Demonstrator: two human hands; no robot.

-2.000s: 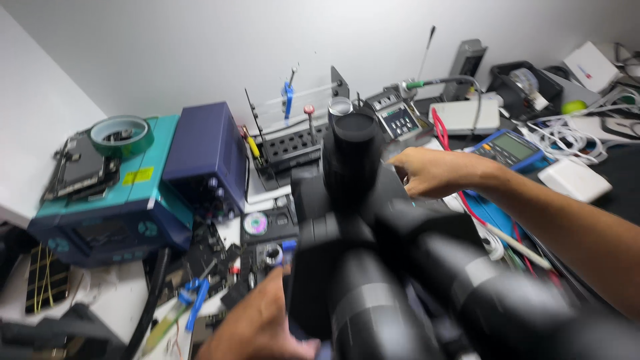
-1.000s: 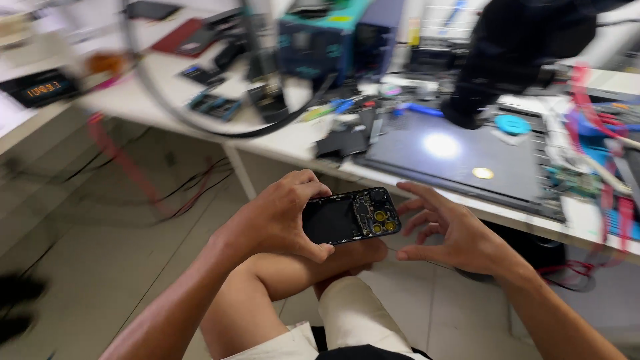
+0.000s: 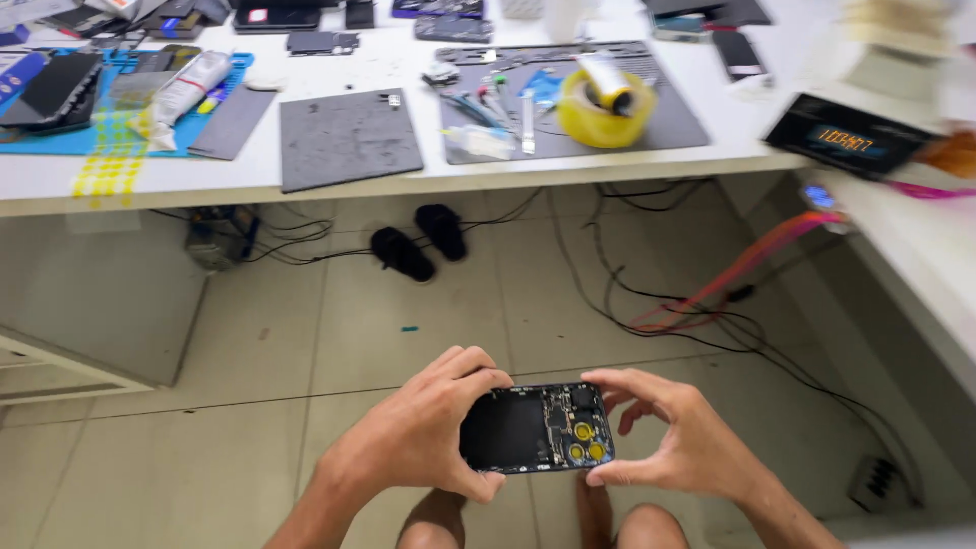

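An opened smartphone housing [image 3: 503, 431] lies level between my hands above my knees, its inside facing up. Its left half is a flat black area; on the right are circuit boards and three round yellow-covered parts at the camera corner. My left hand [image 3: 423, 427] grips the left end, fingers on the far edge and thumb on the near edge. With thumb and forefinger, my right hand [image 3: 659, 435] touches the two right corners; its other fingers are curled beside the end.
Ahead stands a white workbench [image 3: 366, 180] with a grey mat [image 3: 343, 145], a yellow tape roll [image 3: 606, 114], tools and phone parts. A lit digital display [image 3: 846, 137] is at the right. Cables [image 3: 686, 309] and dark slippers [image 3: 404, 255] lie on the tiled floor.
The view has swung from the microscope bench to another bench. My right hand, apart from the phone housing a second ago, now touches its right end. My left hand still holds it.
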